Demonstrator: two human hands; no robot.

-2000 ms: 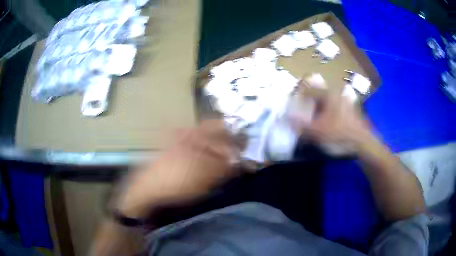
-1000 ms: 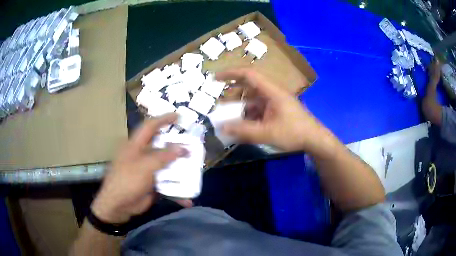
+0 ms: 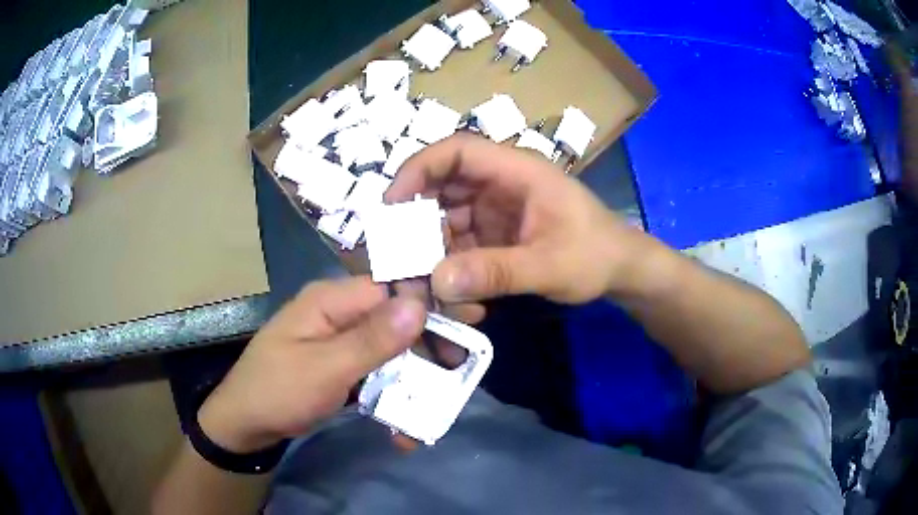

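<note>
My right hand [image 3: 523,226] holds a white square pin insert [image 3: 406,239] between fingers and thumb, its two prongs pointing down toward me. My left hand [image 3: 312,352] has its thumb and fingertips at the prongs and also holds a white housing [image 3: 428,387] with a window opening, tilted below the insert. The insert and housing are apart. Behind the hands a shallow cardboard tray [image 3: 604,75] holds many loose white inserts, piled at its left and scattered at its right. My right hand hides part of the tray's near side.
At the left, tight rows of white housings [image 3: 50,111] stand on a cardboard sheet [image 3: 191,201]. A blue plastic sheet [image 3: 695,131] at the right holds small white parts [image 3: 840,70]. A yellow ring [image 3: 901,312] is at the far right. The bench edge [image 3: 151,337] runs below the cardboard sheet.
The insert in my right hand has moved left and is now sharp above the housing. My left hand has tilted the housing lower and brought its fingertips to the prongs. The other person's arm is less visible.
</note>
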